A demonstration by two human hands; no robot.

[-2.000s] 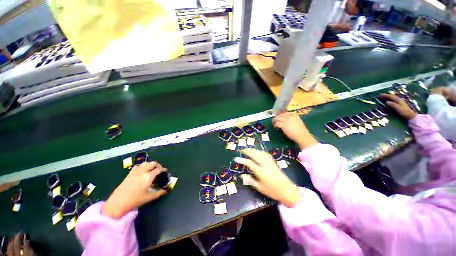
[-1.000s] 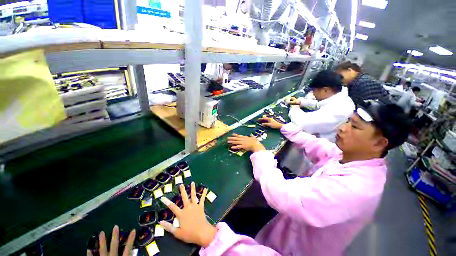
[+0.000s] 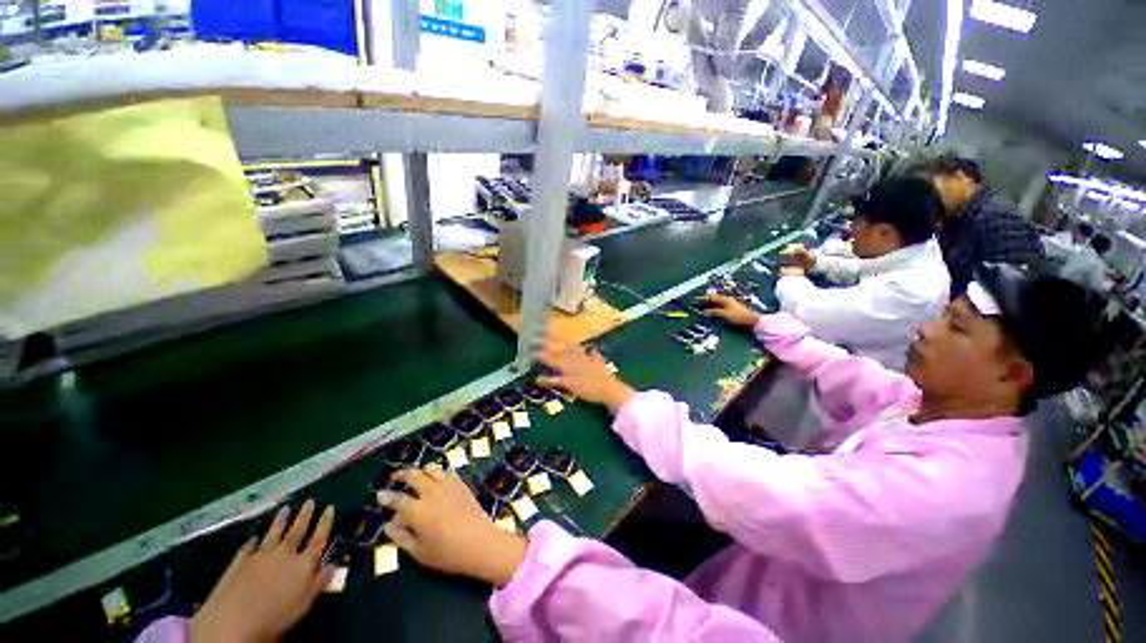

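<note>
Several dark square smartwatch units with white or yellowish batteries lie on the dark green worktop (image 3: 650,358). One row of watches (image 3: 439,435) runs along the white strip; another group (image 3: 522,460) lies nearer me. My left hand (image 3: 270,572) is low in the picture, palm down, fingers apart, beside the leftmost watches of the group. My right hand (image 3: 440,525) is over the near watches with its fingers bent. Its fingertips are at a watch; whether it grips one is hidden. White batteries (image 3: 386,559) show between my hands.
A neighbour in pink on the right has a hand (image 3: 581,372) at the row's far end, close to the metal post (image 3: 553,189). A box-shaped device (image 3: 549,268) stands on a wooden board (image 3: 475,273). A yellow sheet (image 3: 126,214) hangs at left.
The view has shifted slightly left. My right hand's spread fingers have bent over the near watches. More of my left hand shows. The neighbour's near hand has come to the row's far end.
</note>
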